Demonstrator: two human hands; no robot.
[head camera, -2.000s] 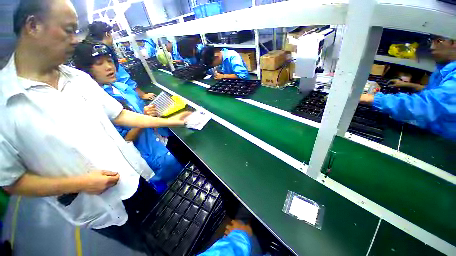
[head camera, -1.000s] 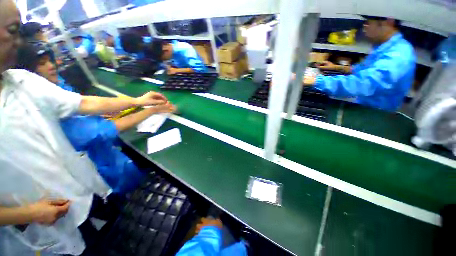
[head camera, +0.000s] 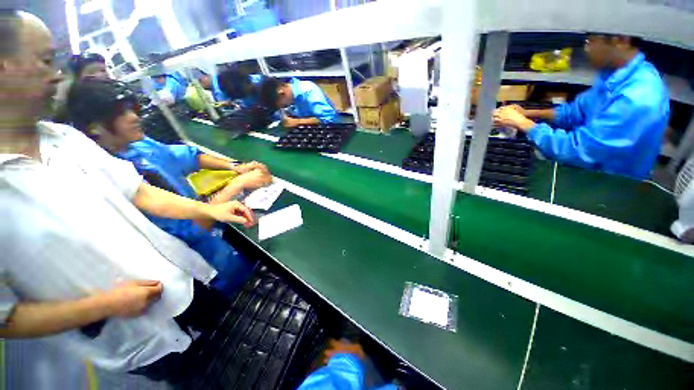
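Observation:
My left hand shows small at the bottom edge, below the bench edge and beside the black trays; its fingers are blurred and I cannot tell whether it holds anything. My right hand is not in view. A clear bag with a white label lies flat on the dark green bench. A stack of shiny black blister trays stands left of my hand, below the bench edge.
A person in a white shirt stands at the left, reaching over the bench near a white card. A blue-smocked neighbour has a yellow tray. A white upright stands beside the green belt.
A white card now stands or lies on the bench near the neighbour. The standing person's reaching hand has drawn back a little from the belt. The view has shifted.

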